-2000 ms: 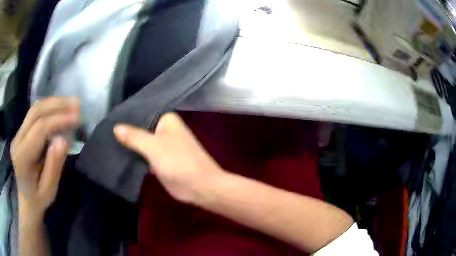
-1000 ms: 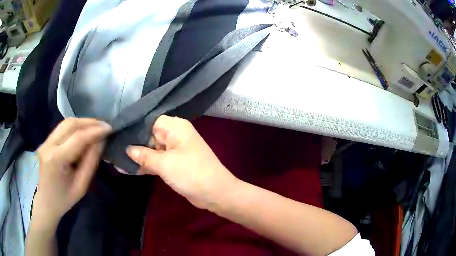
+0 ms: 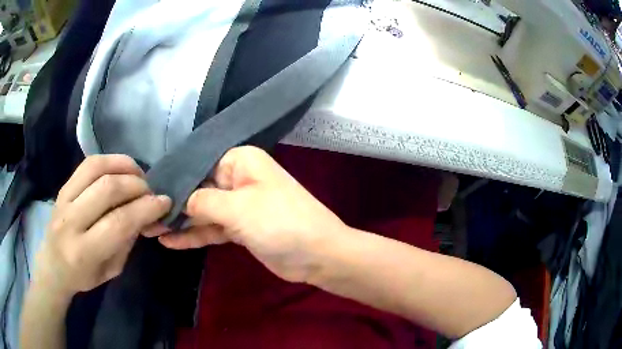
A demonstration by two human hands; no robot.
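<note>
A long narrow dark grey strip (image 3: pixel 252 116) runs from the needle area at the top down to my hands, lying flat along its length. My left hand (image 3: pixel 109 221) pinches its lower end between thumb and fingers. My right hand (image 3: pixel 252 211) pinches the same end from the right, fingertips close to the left ones. The very end is partly hidden by my fingers. Black cloth (image 3: pixel 269 48) lies beside the strip, and pale grey-white fabric (image 3: pixel 146 88) hangs at the left.
The white sewing machine (image 3: pixel 566 41) stands at the upper right. Slim dark snips (image 3: pixel 509 82) lie on its bed. A measuring scale (image 3: pixel 423 153) runs along the table's front edge to a grey control panel (image 3: pixel 578 162). Dark red cloth (image 3: pixel 341 204) covers my lap.
The strip has gone from folded and gaping to lying flatter. My left hand has moved right to meet my right hand at the strip's end. The view has steadied.
</note>
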